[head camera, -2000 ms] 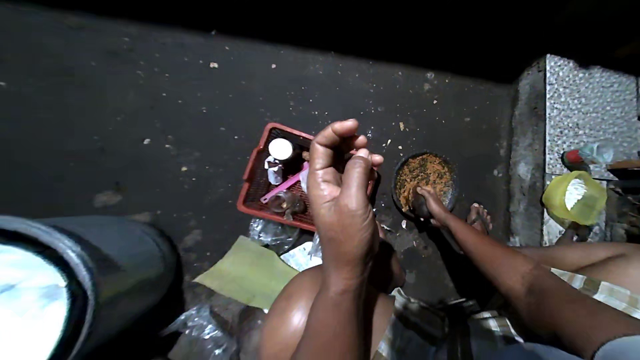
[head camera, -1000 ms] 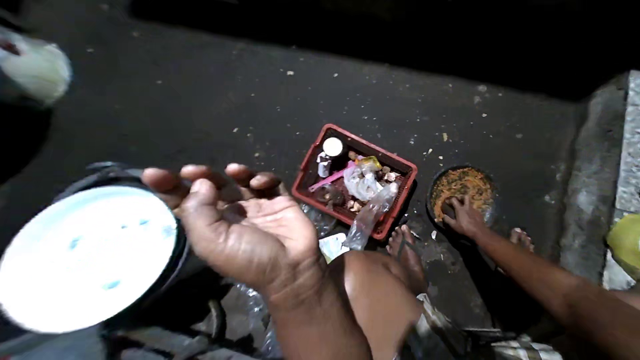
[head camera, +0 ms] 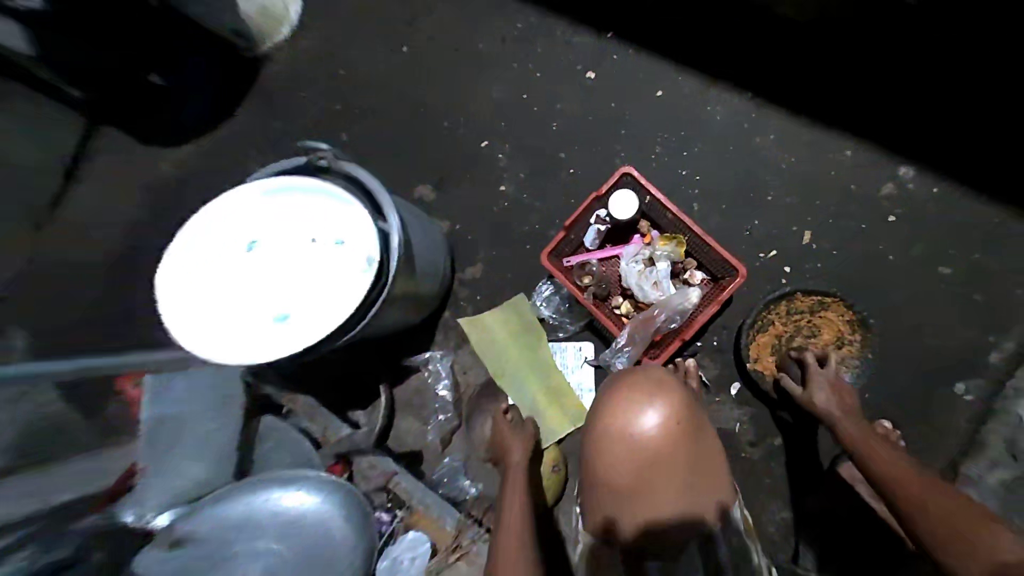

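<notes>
My right hand [head camera: 820,388] is over a dark, round mortar bowl [head camera: 860,372] at the right, its fingers curled around a dark pestle [head camera: 790,370] in coarse orange-brown paste [head camera: 808,324]. Low in the middle, my left hand [head camera: 512,438] is beside the left edge of a yellow-green sheet [head camera: 524,360]; whether its fingers grip anything cannot be told. A red plastic basket [head camera: 694,218] beyond my knee holds a white-lidded jar [head camera: 623,205], a pink plastic utensil [head camera: 600,254], plastic bags [head camera: 646,272] and small bulbs or peelings [head camera: 626,306].
A large bucket [head camera: 416,256] with a bright white top [head camera: 268,268] stands at the left. Below it lie a metal pan or lid [head camera: 264,528] and scraps. A printed sheet [head camera: 574,368], clear plastic [head camera: 440,396] and a yellowish-green fruit [head camera: 553,474] lie near my left hand.
My left hand, earlier raised with its palm up near the bucket, is now down beside the yellow-green sheet. My right hand remains at the mortar. The view has shifted.
</notes>
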